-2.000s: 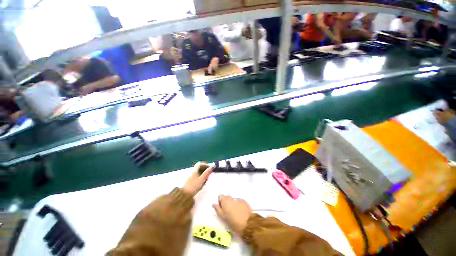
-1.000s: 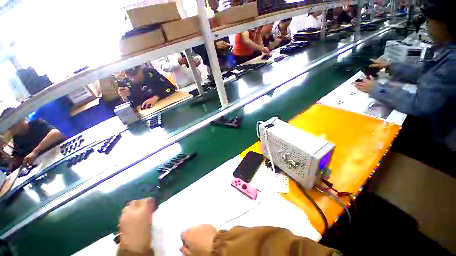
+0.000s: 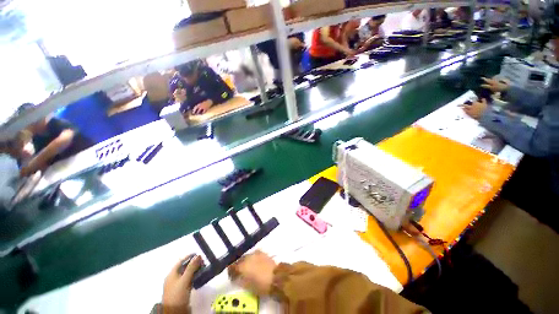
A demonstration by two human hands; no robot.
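Note:
A black charging dock [image 3: 236, 248] with four upright prongs is held tilted above the white bench. My left hand [image 3: 181, 283] grips its near left end. My right hand [image 3: 256, 271] is just below the dock's bar, fingers curled; whether it touches the dock or holds anything is unclear. A yellow controller [image 3: 236, 303] lies on the bench below my hands, cut by the bottom edge. A pink controller [image 3: 312, 219] lies right of the dock, beside a black phone [image 3: 319, 194].
A grey metal box [image 3: 383, 184] with cables stands at the orange mat [image 3: 453, 160]. The green conveyor [image 3: 184, 211] carries black docks behind the bench. A person in blue sleeves [image 3: 521, 116] works at the right; others sit across the belt.
The view has turned. A black dock now shows in my left hand, raised over the bench. The yellow controller, out of view a second ago, shows again at the bottom.

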